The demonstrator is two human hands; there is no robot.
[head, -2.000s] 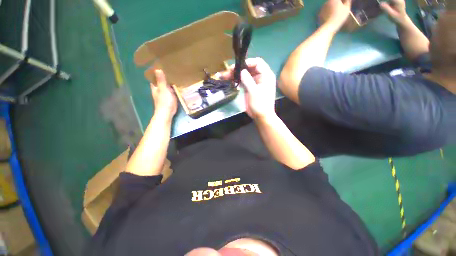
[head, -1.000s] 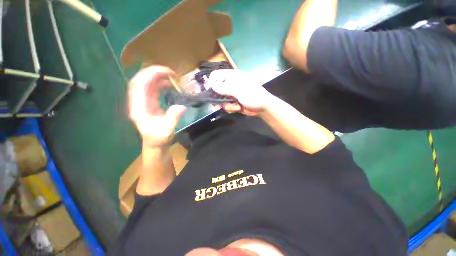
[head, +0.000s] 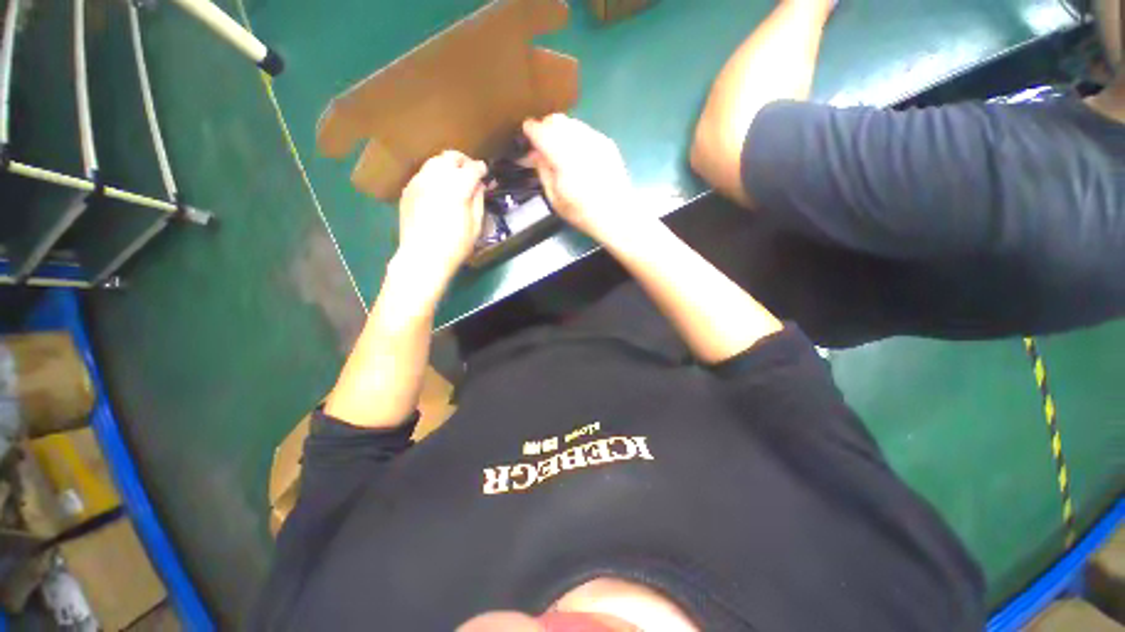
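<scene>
The mailer box (head: 463, 93) stands on the green workbench with its brown lid open away from me. Black cable (head: 513, 180) lies in its tray, with a grey-white piece (head: 521, 215) nearer me. My left hand (head: 442, 212) is at the tray's left side, its fingertips at the cable. My right hand (head: 576, 170) is over the tray's right side, its fingertips at the cable near the lid. Both hands hide parts of the tray, and the fingers' exact hold on the cable is hard to see.
A neighbouring person's dark sleeve (head: 871, 210) and forearm are at the right, by the bench (head: 672, 74). A supply carton (head: 286, 467) is low at my left. A white tube rack (head: 99, 185) stands at the left. Stacked cartons (head: 111, 574) are at the lower left.
The black cable bundle, first held up in my right hand, then stretched between both hands in front of the box, is now down in the tray. Both hands have moved in over the tray.
</scene>
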